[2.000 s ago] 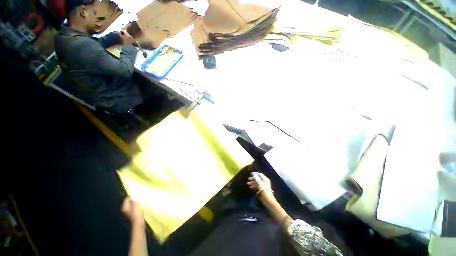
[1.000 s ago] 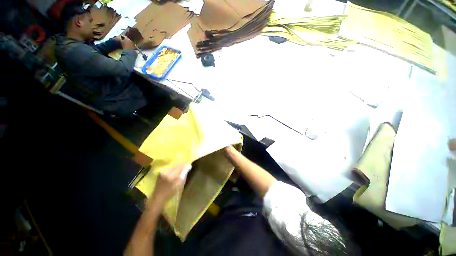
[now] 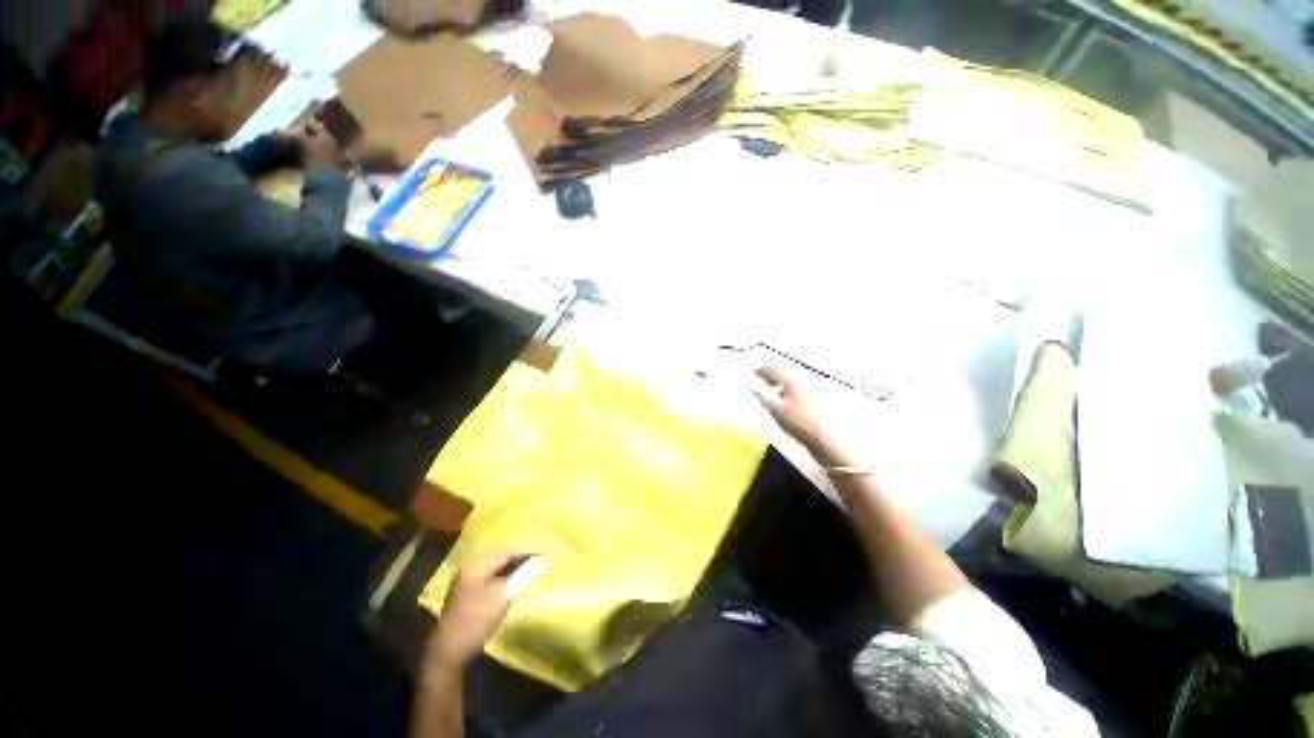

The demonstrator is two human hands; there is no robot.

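Observation:
A bright yellow panel or part-made body [image 3: 605, 490] lies spread in front of me, with its lower edge drooping. Small brown patches [image 3: 441, 506] show at its left and top edges. My left hand [image 3: 487, 598] is on its lower left part, with white covers at the thumb and fingertips; whether it grips the piece I cannot tell. My right hand [image 3: 783, 399] is at the upper right corner of the piece, over the white bench, with white at the fingertips. The overexposed bench hides what those fingers touch.
A seated person [image 3: 238, 216] works at the left bench side by a blue tray [image 3: 431, 206]. Brown panels [image 3: 620, 94], a black spool [image 3: 574, 199] and yellow strips [image 3: 1009, 123] lie on the white bench [image 3: 692, 260]. A rolled olive material [image 3: 1045, 433] is at right.
The yellow piece, which was held open like a pouch, now lies flatter and wider. My right hand has come out from its opening and moved up and right. My left hand has moved lower.

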